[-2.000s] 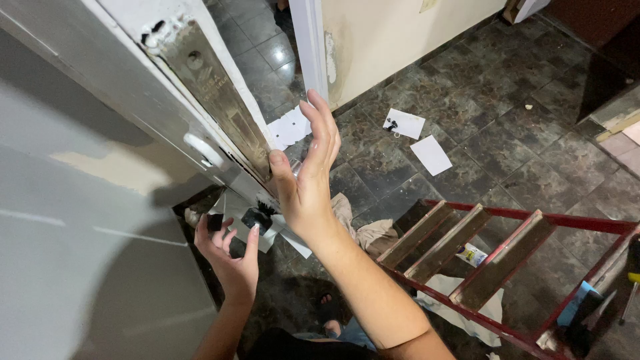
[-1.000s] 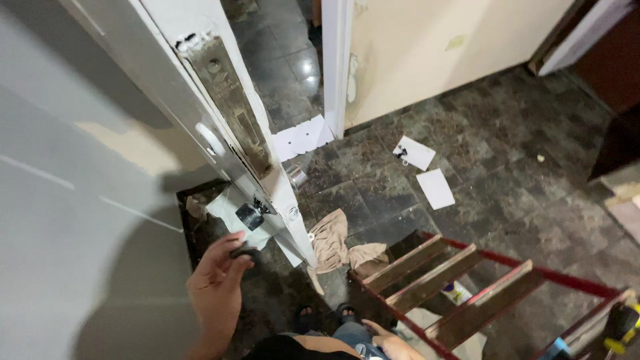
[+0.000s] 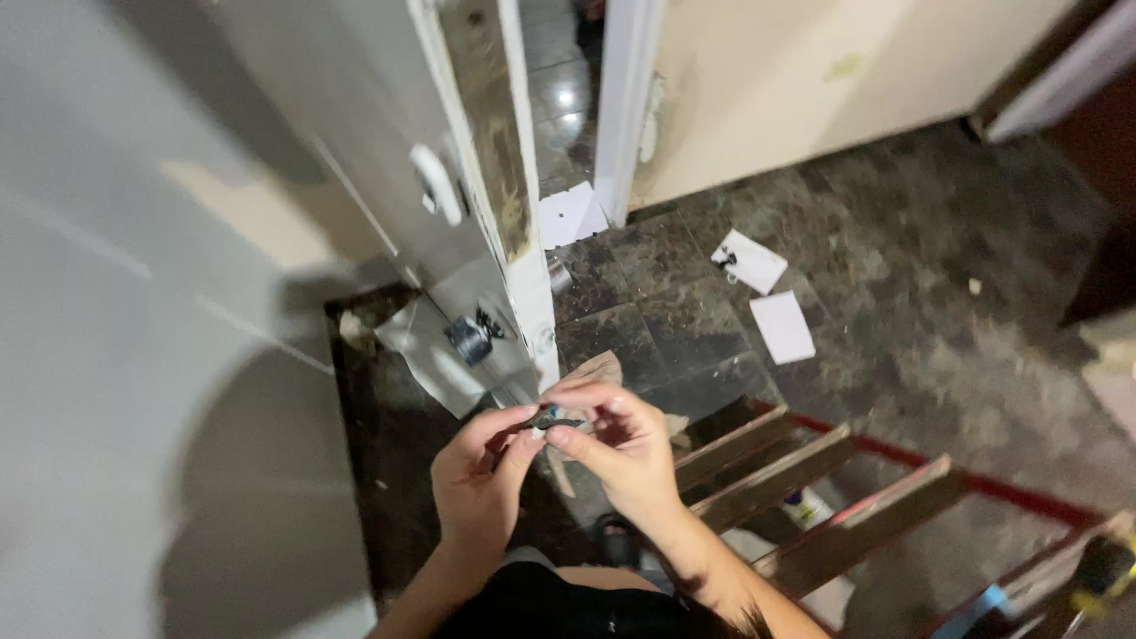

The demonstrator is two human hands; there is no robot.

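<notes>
My left hand [image 3: 484, 470] and my right hand [image 3: 626, 444] meet in front of my body, fingertips pinching a small dark object [image 3: 557, 421] between them; it is blurred and I cannot tell what it is. Just beyond my hands stands the edge of a white door [image 3: 541, 311], with a worn metal plate [image 3: 493, 133] set in it. On the door's grey face are a white handle [image 3: 437, 185] and, lower down, a dark cylindrical knob or lock [image 3: 470, 339].
A red-framed ladder [image 3: 887, 515] with worn steps lies to the right. White sheets [image 3: 783, 327] and a beige cloth [image 3: 603, 366] are on the dark tiled floor [image 3: 887, 355]. A grey wall [image 3: 89, 355] is at the left. A yellow-and-black tool [image 3: 1100, 568] is at the lower right.
My right hand was up at the door edge, then dropped low; now it has joined my left hand at the small dark object. The view has shifted.
</notes>
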